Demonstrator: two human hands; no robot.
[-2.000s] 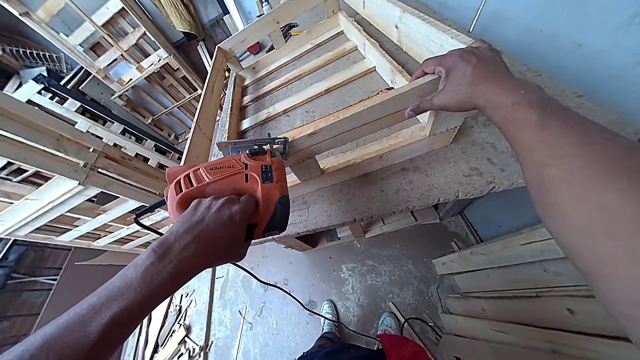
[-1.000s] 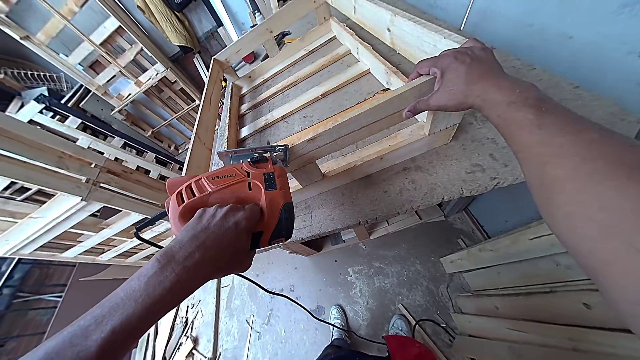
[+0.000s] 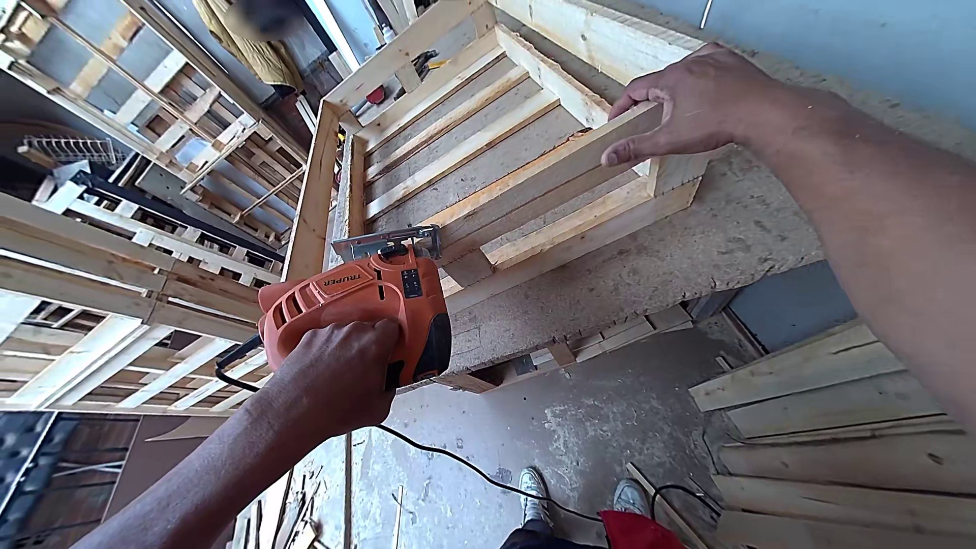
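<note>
My left hand is wrapped around the grip of an orange Truper jigsaw. The saw's metal base plate is at the left end of a wooden board; the blade cannot be made out. My right hand grips the right end of this board, thumb on the near face and fingers over the far side. The board lies across a slatted wooden frame, which rests on a rough-surfaced workbench. A larger wooden frame runs around its left and far sides.
Pallet-like slatted wood stands at the left. Planks are stacked at the lower right. The saw's black cord trails over the floor near my shoes. Hand tools lie past the slatted frame, and a wall borders the bench at upper right.
</note>
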